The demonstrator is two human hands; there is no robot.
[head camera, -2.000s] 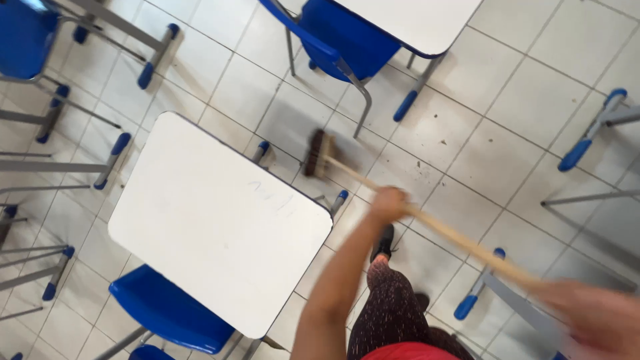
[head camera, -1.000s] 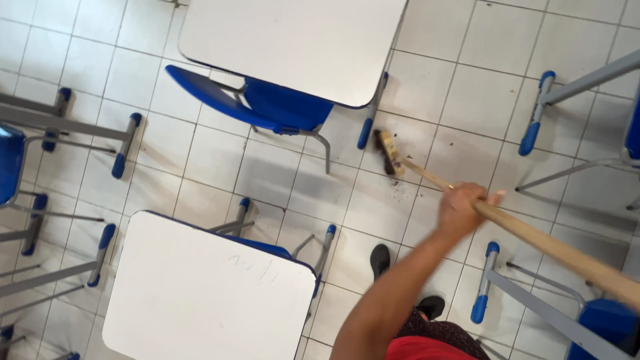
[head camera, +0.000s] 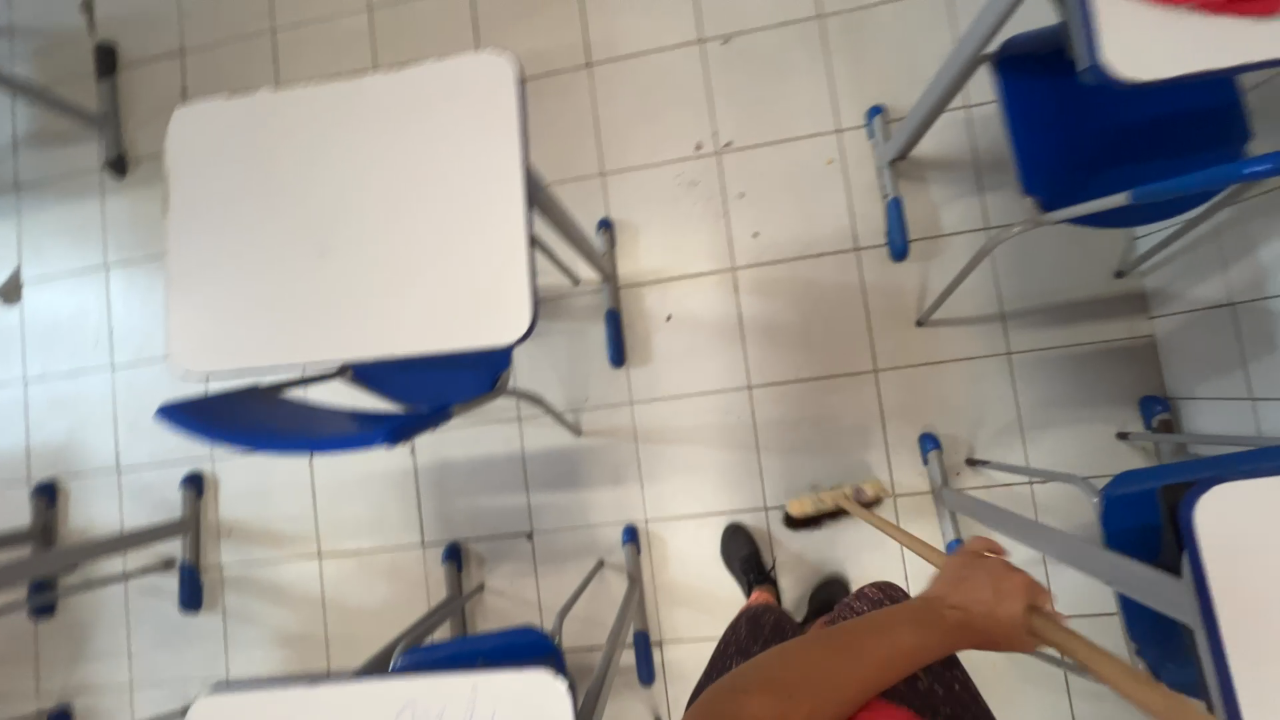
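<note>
My left hand (head camera: 985,595) grips the pale wooden handle of a push broom (head camera: 915,543) partway along its length. The handle slants from the broom head up to the lower right edge of the view. The broom head (head camera: 830,503), a light block with dark bristles, rests on the tiled floor just in front of my dark shoes (head camera: 743,555). My left forearm crosses above my patterned trousers. My right hand is out of view.
A white-topped desk (head camera: 350,215) with a blue chair (head camera: 290,420) stands at upper left. Another desk (head camera: 400,697) is at bottom left. On the right are blue chairs (head camera: 1120,125) and grey desk legs with blue feet (head camera: 895,225). Small debris (head camera: 727,145) lies on the tiles ahead.
The broom head has moved from dark debris beside a desk's foot to just before my shoes. My right hand, seen on the handle two seconds ago, has left view. The view has shifted.
</note>
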